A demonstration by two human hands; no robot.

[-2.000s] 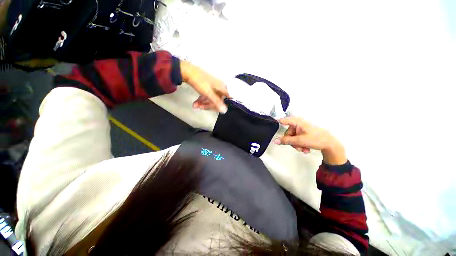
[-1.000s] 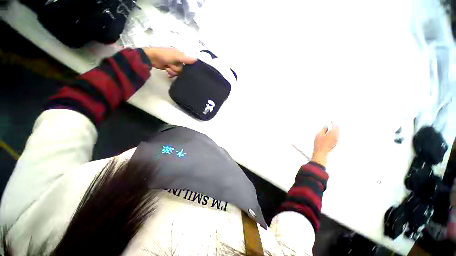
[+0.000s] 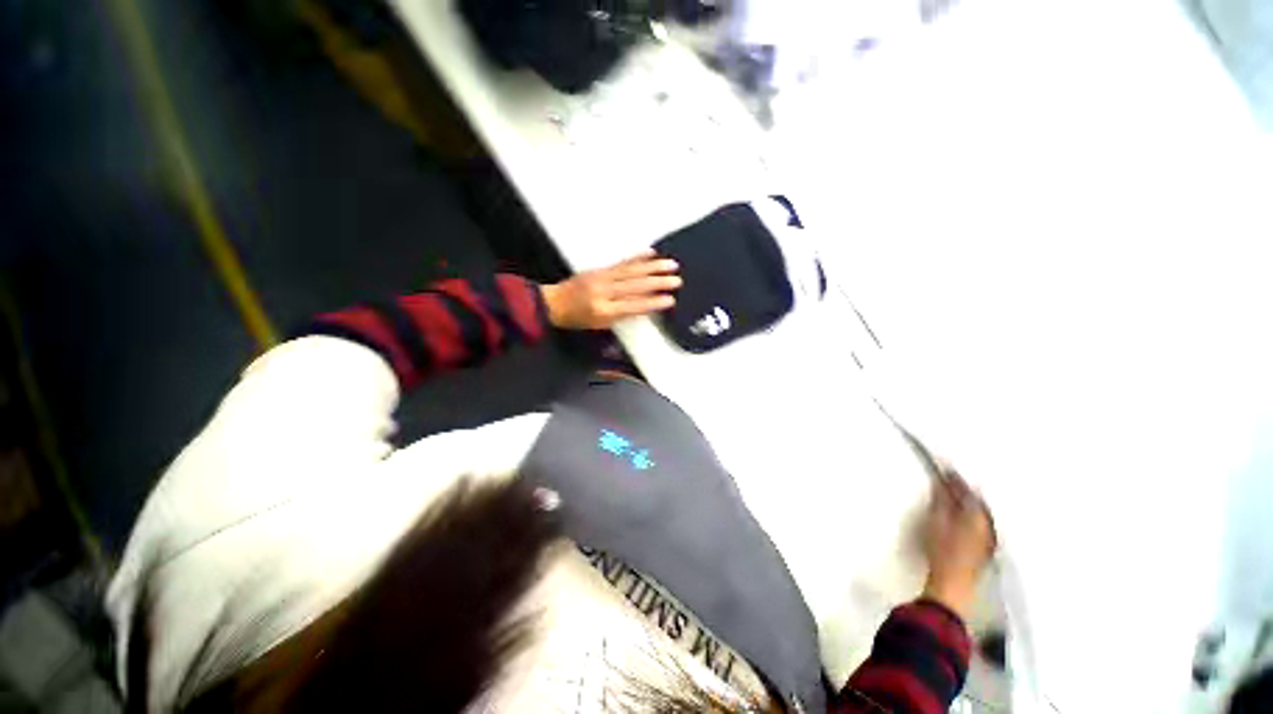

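Note:
A small black bag (image 3: 726, 276) lies on the white table near its front edge, its white logo at the lower corner. A white patch and short black loop ends show at its upper right side. My left hand (image 3: 617, 292) lies flat with fingers extended on the bag's left edge. My right hand (image 3: 961, 530) is to the lower right, away from the bag, blurred, with fingertips together at the end of a thin dark line (image 3: 901, 426) on the table. Whether it grips that line is unclear.
The white table (image 3: 782, 460) runs from upper left to lower right. A dark heap of bags (image 3: 552, 39) and crumpled clear wrapping (image 3: 824, 49) lie at its far end. Small dark items sit at the lower right. The dark floor with yellow lines is at left.
The view has turned. My left hand has gone from gripping the bag's top to resting flat at its side. My right hand has moved from bare table to the thin line's end.

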